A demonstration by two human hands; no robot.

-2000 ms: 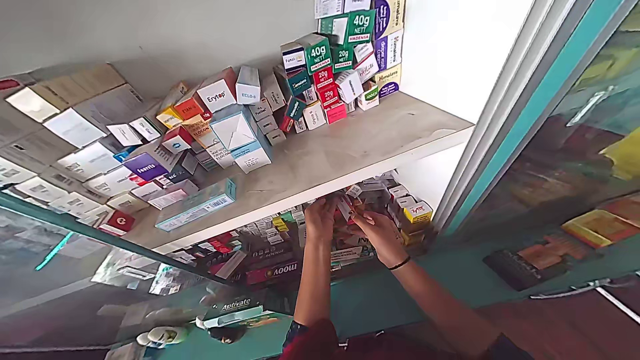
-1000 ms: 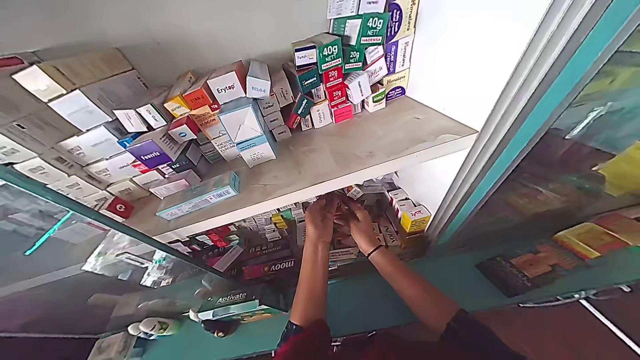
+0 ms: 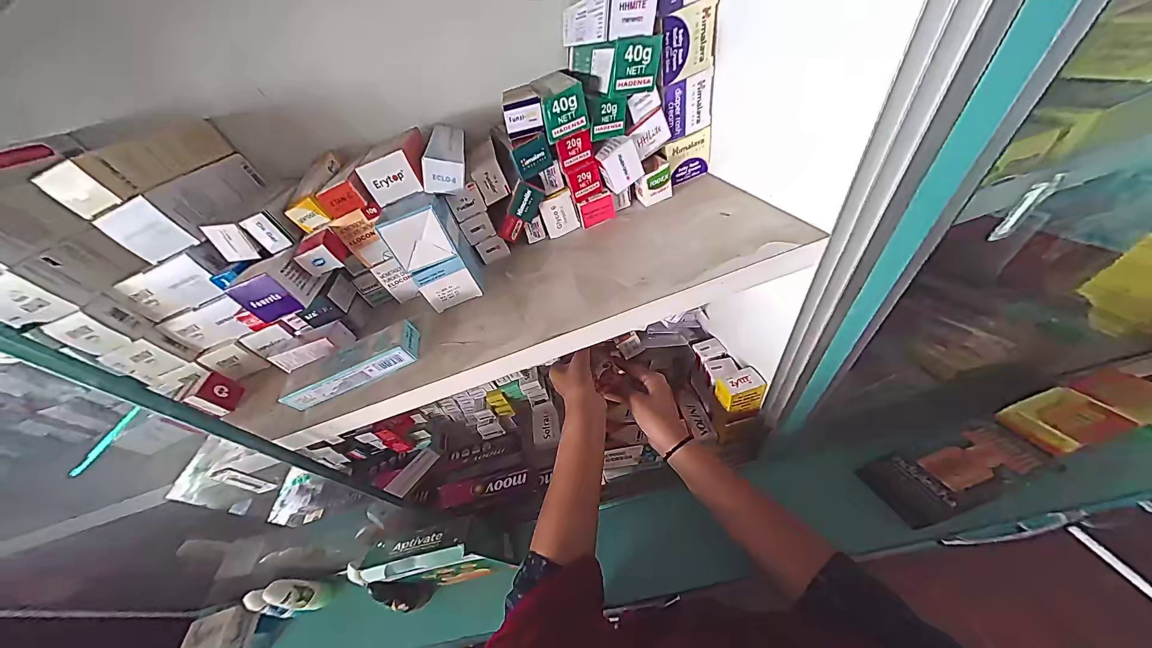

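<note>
Both my arms reach into the lower shelf of a medicine cabinet. My left hand (image 3: pixel 578 376) is at the shelf's opening, its fingers bent beside small cartons; whether it grips one is unclear. Close to its right, my right hand (image 3: pixel 650 400), with a dark band on the wrist, has bent fingers near a small reddish-brown item too blurred to name. A small white carton (image 3: pixel 629 344) lies just beyond the hands. To their right sits a yellow and white Zytit carton (image 3: pixel 741 390). A white Sofra-marked carton (image 3: pixel 545 423) stands left of my left hand.
The upper shelf board (image 3: pixel 576 301) runs just above my hands, bearing stacked medicine cartons and a light-blue flat box (image 3: pixel 351 364). A purple Moov box (image 3: pixel 486 486) lies low at left. Sliding-door glass frames flank the opening, the right one a teal and silver frame (image 3: pixel 918 207).
Two seconds ago a small pale carton showed between my hands; now it does not show there. My hands remain close together in the lower shelf.
</note>
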